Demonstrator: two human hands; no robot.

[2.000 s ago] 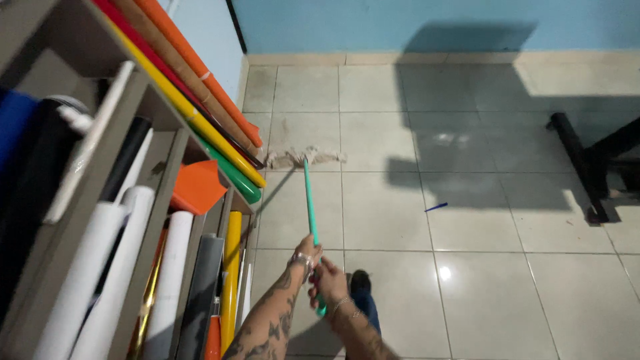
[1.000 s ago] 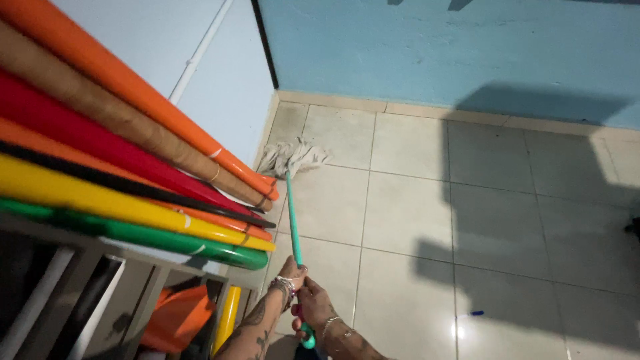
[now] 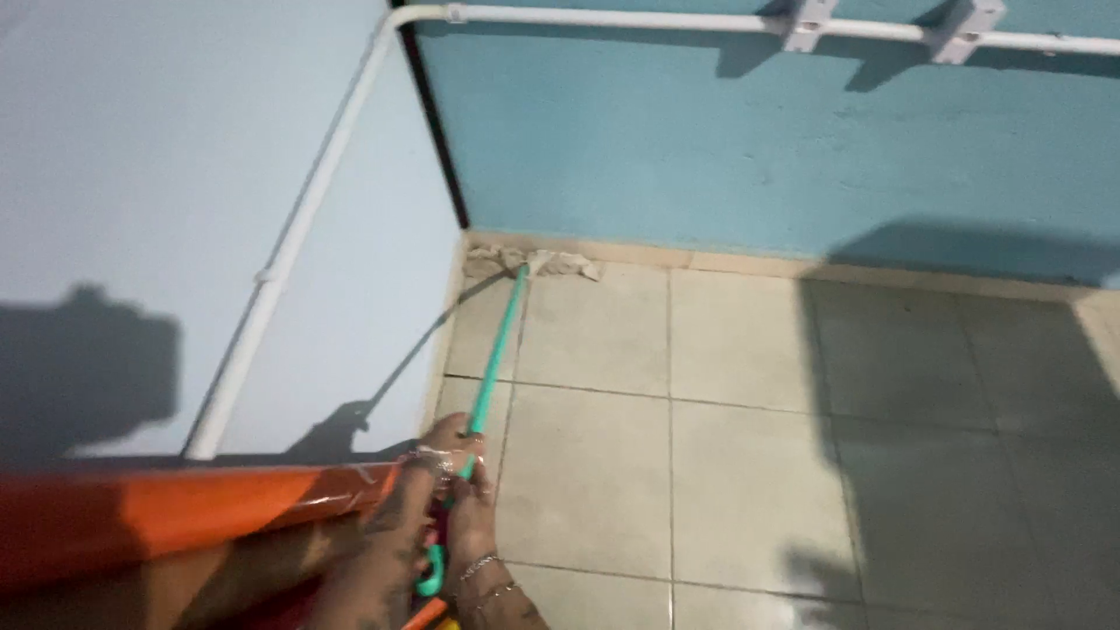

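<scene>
A mop's green handle [image 3: 496, 350] slants up from my hands to its greyish cloth head [image 3: 534, 261], which lies on the floor against the baseboard in the room's corner. My left hand [image 3: 451, 444] grips the handle higher up, with a bracelet at the wrist. Just below it, my right hand [image 3: 470, 516] is closed round the same handle, with bracelets on its wrist. The hooked green end of the handle [image 3: 430, 570] shows between my forearms.
Orange rolled material [image 3: 192, 516] lies close by my left forearm. A white conduit [image 3: 293, 227] runs up the pale left wall, then along the blue wall [image 3: 630, 140] past grey brackets [image 3: 807, 24]. Floor tiles [image 3: 744, 490] extend right, partly in shadow.
The mop head has moved forward over the tiles to the baseboard in the corner. Both hands have stayed on the handle. The view has shifted towards the corner, with less of the rolls showing.
</scene>
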